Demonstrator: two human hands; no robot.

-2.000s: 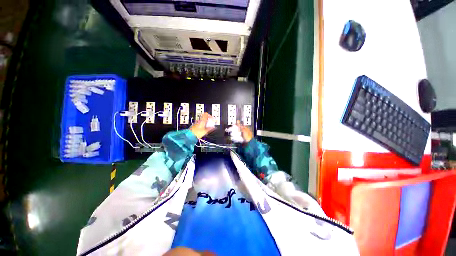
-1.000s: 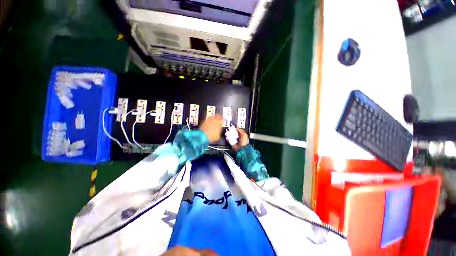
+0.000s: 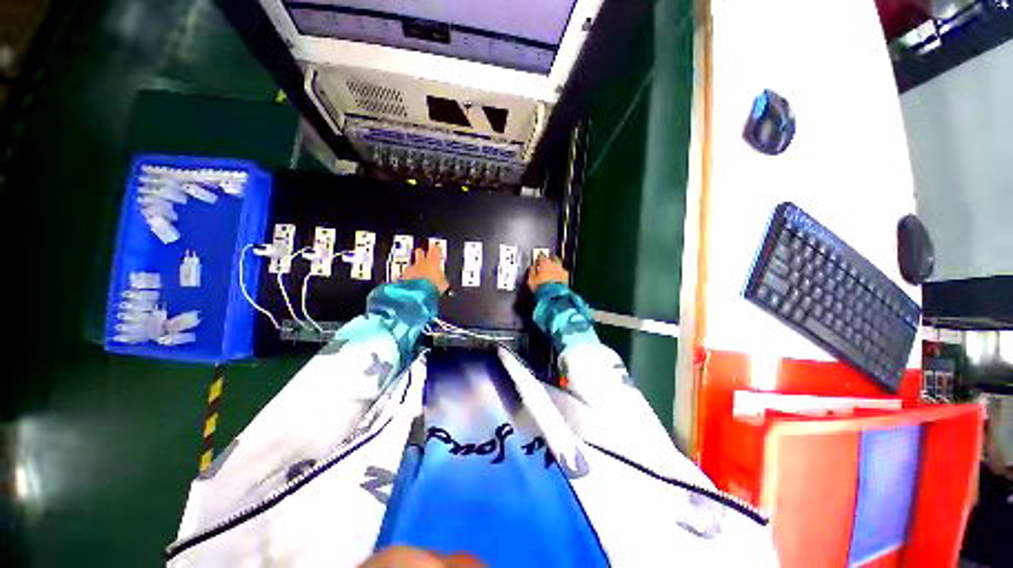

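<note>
White upright sockets [image 3: 472, 264] stand in a row on the black fixture board [image 3: 367, 200]. White adapters [image 3: 319, 254] with thin white cords sit at the leftmost sockets. The cords run to a narrow grey-green connector strip [image 3: 306, 331] along the near edge. My left hand [image 3: 428, 270] is at a socket right of the row's middle and partly covers it. My right hand [image 3: 544, 271] is at the rightmost socket, fingers over its face. Anything in the fingers of either hand is hidden or too small to tell.
A blue tray [image 3: 262, 266] with loose white units lies left of the board. A test instrument [image 3: 411, 105] stands behind it. At right, a white bench [image 3: 733, 200] bears a keyboard [image 3: 839, 294] and two mice. Red bins [image 3: 816, 477] stand at the near right.
My hands were close together near the right-hand sockets, with a white unit at the right hand. My left hand has moved left, my right hand to the rightmost socket. That unit no longer shows.
</note>
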